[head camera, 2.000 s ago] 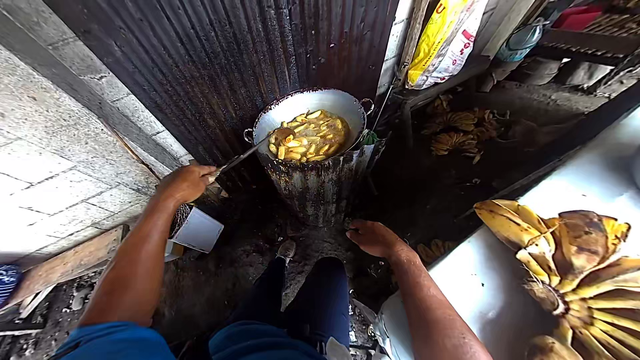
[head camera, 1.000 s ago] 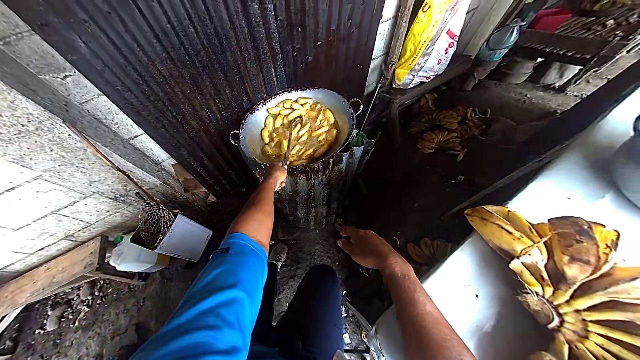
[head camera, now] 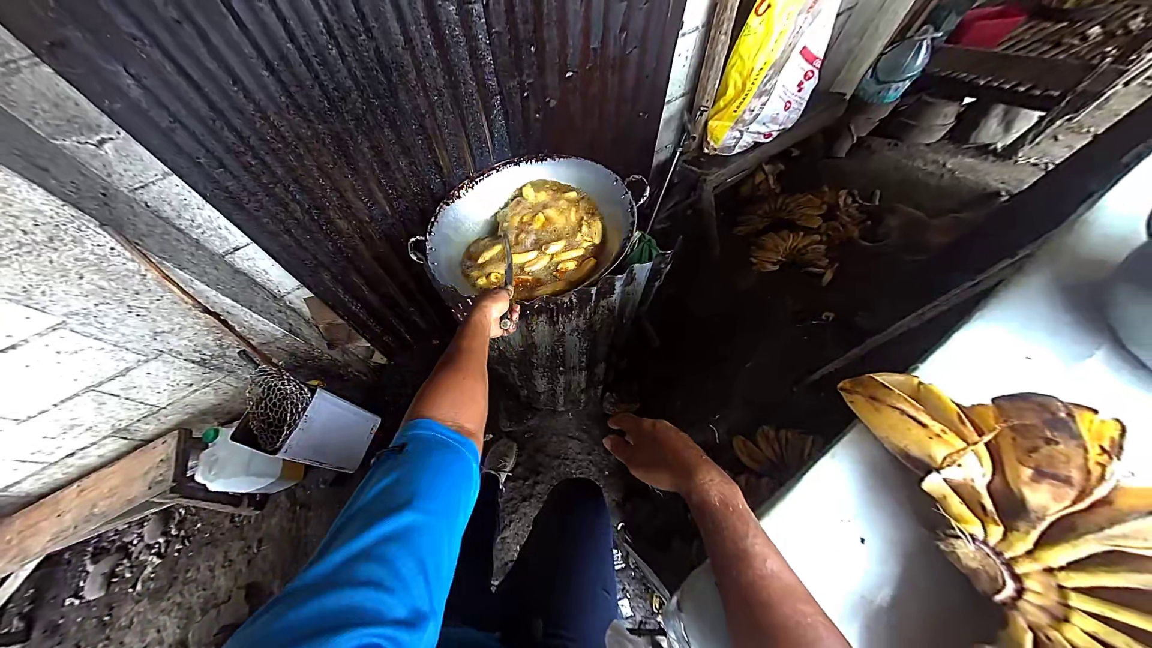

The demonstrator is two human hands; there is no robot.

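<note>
My left hand (head camera: pixel 497 311) grips the handle of a metal cooking utensil (head camera: pixel 508 261) at the near rim of a wide metal wok (head camera: pixel 459 214). The utensil's far end is down among many pieces of peeled banana (head camera: pixel 549 229) bubbling in oil. The wok has two loop handles and sits on a stove surround of corrugated metal sheet (head camera: pixel 562 355). My right hand (head camera: pixel 655 453) hangs with its fingers apart to the right of my knees, below the wok, and holds nothing.
Behind the wok stands a sooty corrugated sheet (head camera: pixel 360 117). A bunch of bananas (head camera: pixel 1017 549) lies on the white table (head camera: pixel 855 531) at right, with more bananas (head camera: pixel 787 234) on the ground. A plastic jug (head camera: pixel 238 463) and a wire-mesh strainer in a box (head camera: pixel 333 430) are at left.
My left hand was left of the wok two seconds ago, holding the utensil at a slant; it has moved right, to the near rim. My right hand stays low.
</note>
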